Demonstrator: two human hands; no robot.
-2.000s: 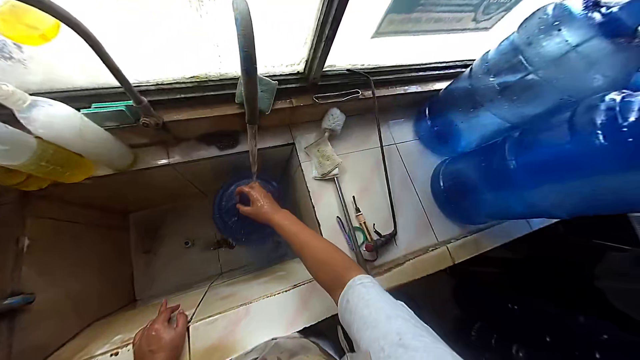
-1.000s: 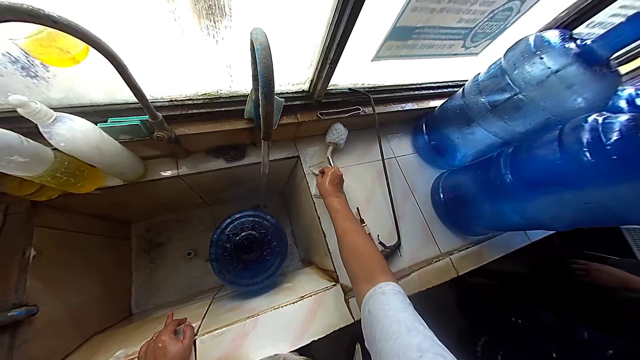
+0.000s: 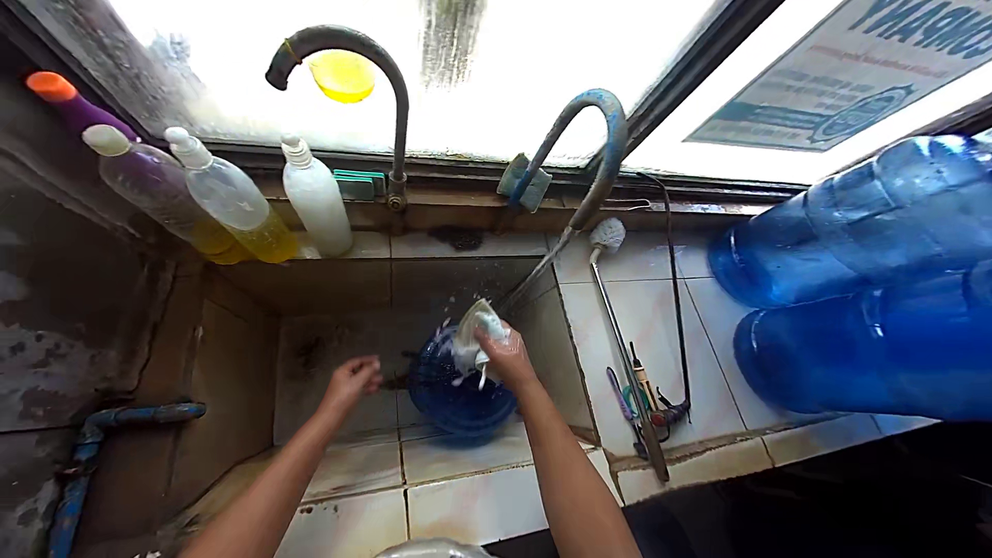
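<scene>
My right hand [image 3: 505, 355] grips a wet, pale cloth or pad [image 3: 474, 333] above a blue plastic water jug [image 3: 457, 403] standing in the tiled sink [image 3: 333, 418]. Foam drips from the cloth. Water streams out of the curved hose [image 3: 608, 147] close beside it. To the left of the jug, my left hand [image 3: 358, 380] hangs over the sink with its fingers curled; whether they are closed is unclear. A long-handled bottle brush [image 3: 608, 234] lies on the tiled counter right of the sink.
Soap bottles [image 3: 316, 194] line the sink's back left ledge, beside an upright curved tap [image 3: 399, 116]. Two large blue water jugs [image 3: 860, 341] stand on the right counter. Small tools [image 3: 639, 380] and a black cable [image 3: 674, 287] lie near the brush. A blue pipe [image 3: 139, 415] runs at far left.
My right hand has moved from the counter back over the sink and now holds the pale cloth, which lay on the counter two seconds ago. My left hand has moved from the front ledge over the sink.
</scene>
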